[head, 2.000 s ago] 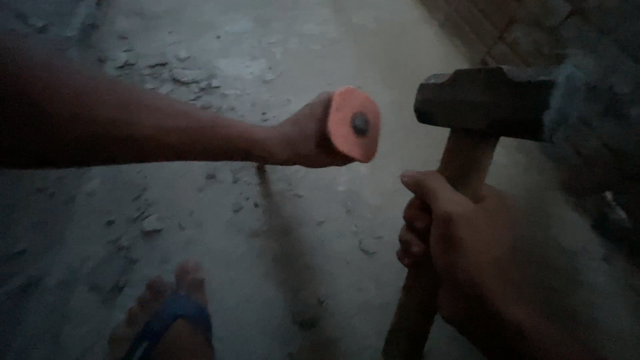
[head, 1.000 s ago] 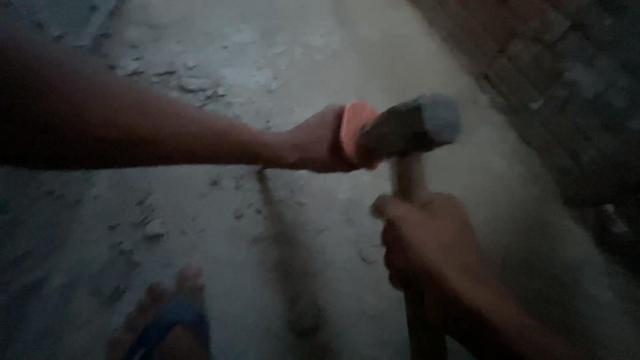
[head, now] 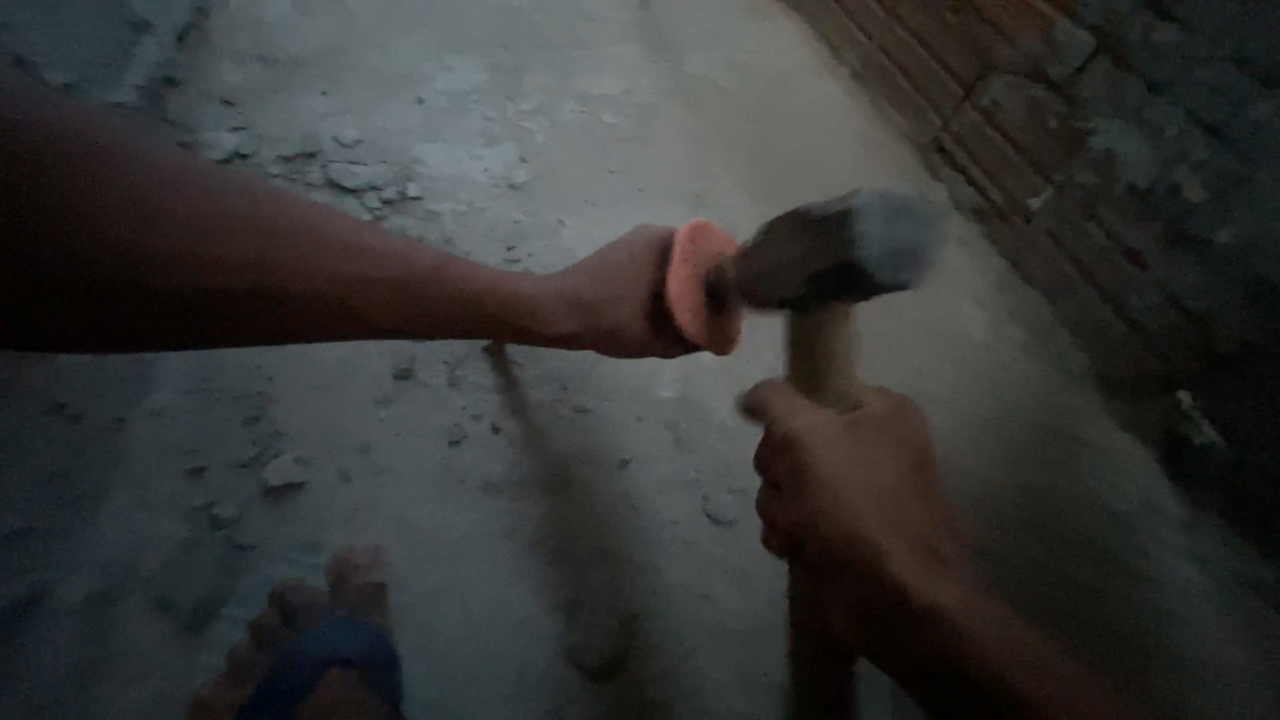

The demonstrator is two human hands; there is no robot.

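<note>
My left hand [head: 625, 295], at the end of an arm reaching in from the left, is closed around a tool, probably a chisel, with an orange hand guard [head: 697, 285]. The tool's dark struck end pokes out of the guard toward the right. My right hand [head: 850, 470] grips the wooden handle of a sledgehammer [head: 840, 250]. The blurred metal head is at the guard, over or against the struck end; whether they touch I cannot tell. The grip and the far end of the left hand's tool are hidden.
Broken chips [head: 365, 177] are scattered over the grey floor [head: 650, 440]. Rough brickwork [head: 960, 110] runs along the right side. A foot in a blue-strapped sandal [head: 320, 660] stands at the lower left. A long shadow falls across the floor.
Two seconds ago the hammer head was apart from the orange guard, to its right; it has since moved left to the guard. My left hand keeps its hold in about the same place.
</note>
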